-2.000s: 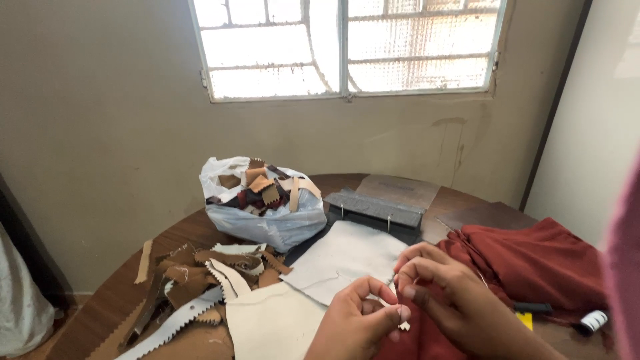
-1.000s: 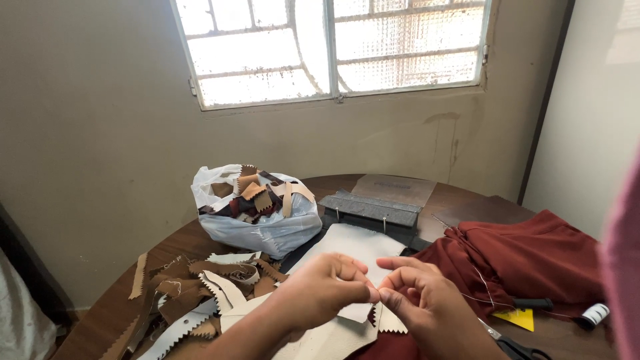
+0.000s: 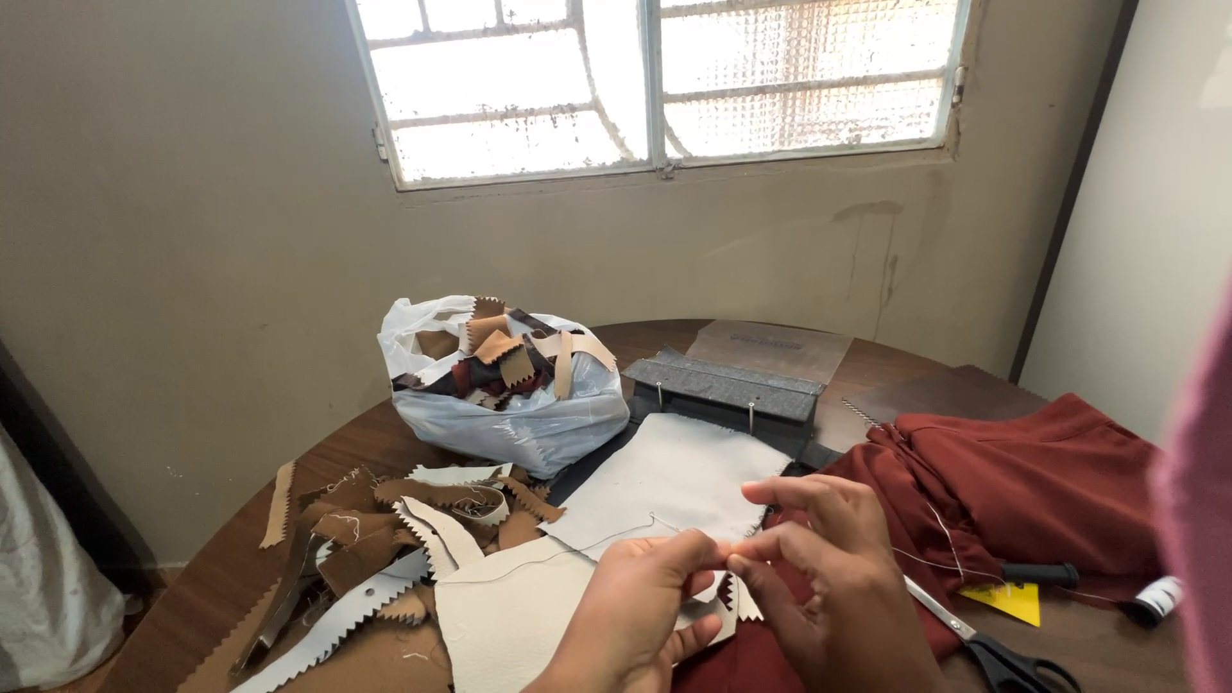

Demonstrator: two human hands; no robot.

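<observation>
My left hand (image 3: 640,602) and my right hand (image 3: 833,568) meet at the fingertips above the table, thumb and forefinger of each pinched together. Whatever lies between the fingertips is too small to make out; it may be thread. A thin thread (image 3: 577,551) runs from near my left hand across the white leather pieces (image 3: 674,472). Below my hands lie a cream leather piece (image 3: 510,606) and dark red fabric (image 3: 1020,481), which spreads to the right. Scissors with black handles (image 3: 1020,664) rest right of my right hand.
A white plastic bag (image 3: 520,433) of leather scraps stands behind. Zigzag-edged offcuts (image 3: 356,539) pile up at left. A grey felt-like case (image 3: 731,385) sits at the back. Thread spools (image 3: 1041,575), (image 3: 1150,602) and a yellow piece (image 3: 1009,602) lie at right.
My hands stay close together, fingertips touching; my right hand's other fingers are now spread more. The scissors, only partly visible a second ago, show more now.
</observation>
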